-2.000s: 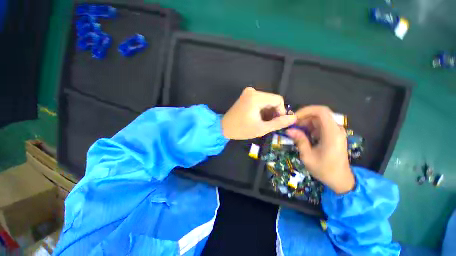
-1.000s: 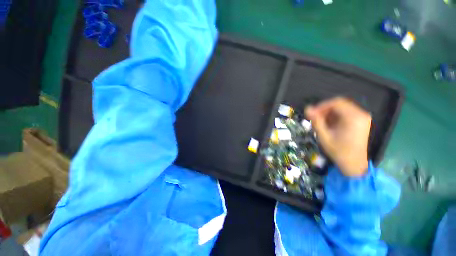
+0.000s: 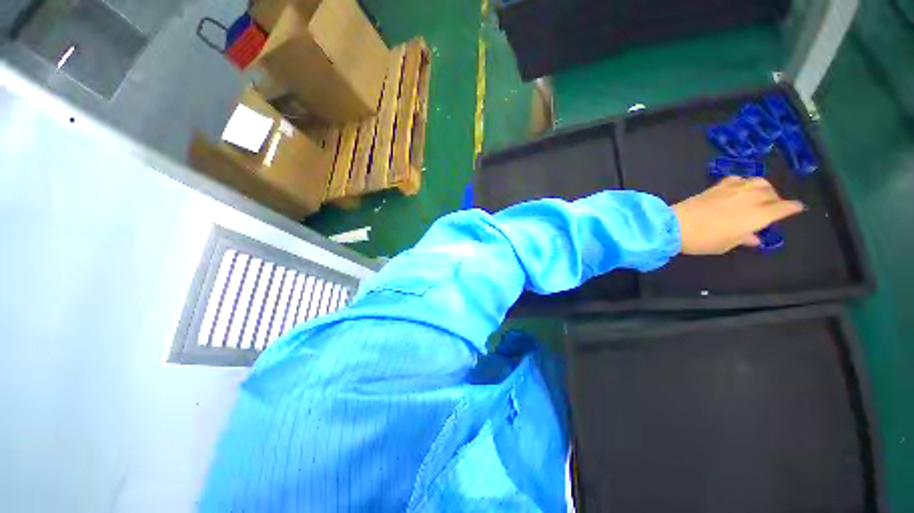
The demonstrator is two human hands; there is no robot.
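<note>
My left hand [image 3: 740, 215] reaches over the left black tray [image 3: 656, 286], palm down, with a finger stretched out to the right. A blue housing [image 3: 770, 238] shows just below its fingertips, beside the thumb; whether the fingers grip it cannot be told. Several more blue housings [image 3: 747, 135] lie in a loose group above the hand, near the tray's far corner; one is partly covered by the hand. My right hand is not in view. The circuit boards are not in view.
A second black tray [image 3: 717, 421] adjoins at the bottom right. A stack of dark trays [image 3: 641, 35] stands at the top. Cardboard boxes [image 3: 336, 60] and a wooden pallet [image 3: 386, 140] are at the upper left. A white panel with a vent grille [image 3: 271, 296] fills the left.
The view has swung left to the housings' tray, pallet and wall. My left hand now shows over the housings; my right hand and the board pile have left the picture.
</note>
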